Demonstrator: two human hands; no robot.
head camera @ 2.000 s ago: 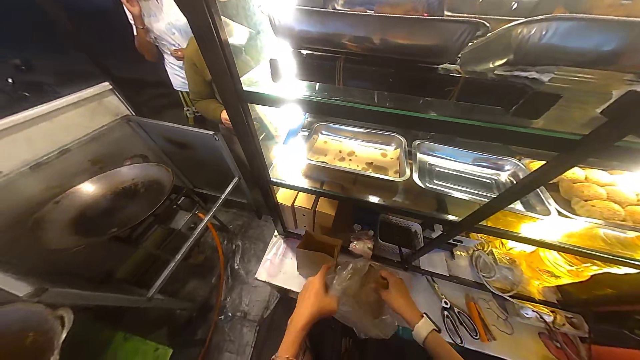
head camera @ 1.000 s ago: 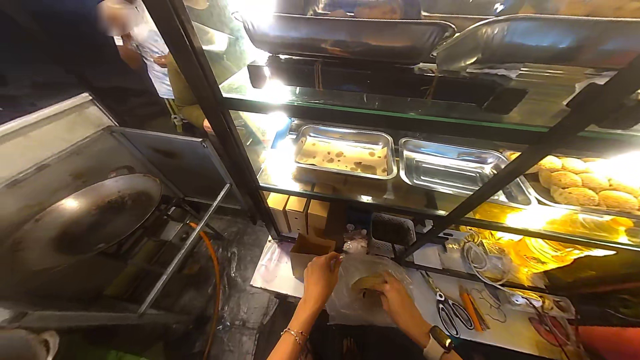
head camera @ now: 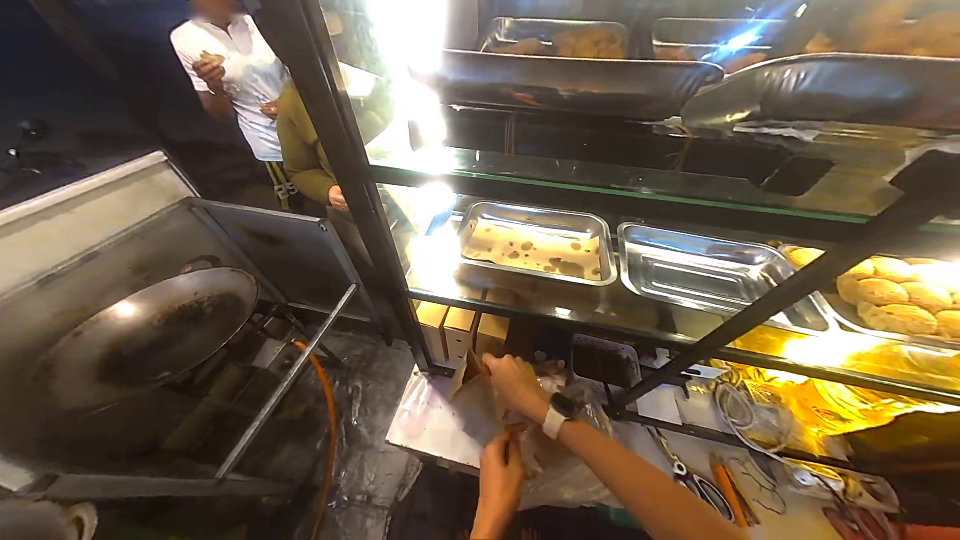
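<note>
My right hand (head camera: 516, 384), with a watch on its wrist, is at the mouth of a brown paper bag (head camera: 474, 405); its fingers reach the opening, and whether they hold anything is hidden. My left hand (head camera: 501, 469) has its fingers closed at the lower right edge of the paper bag. A clear plastic bag (head camera: 559, 469) lies crumpled on the white counter (head camera: 427, 420) beneath and beside my right forearm. Its contents cannot be made out.
A glass display case holds a paper-lined metal tray (head camera: 532, 244), a bare metal tray (head camera: 705, 270) and round pastries (head camera: 892, 292). Scissors (head camera: 701, 484) lie at right. A large wok (head camera: 150, 337) stands at left. Two people are beyond the case.
My right hand has moved left from the clear plastic bag to the paper bag's mouth. My left hand has moved lower along the paper bag.
</note>
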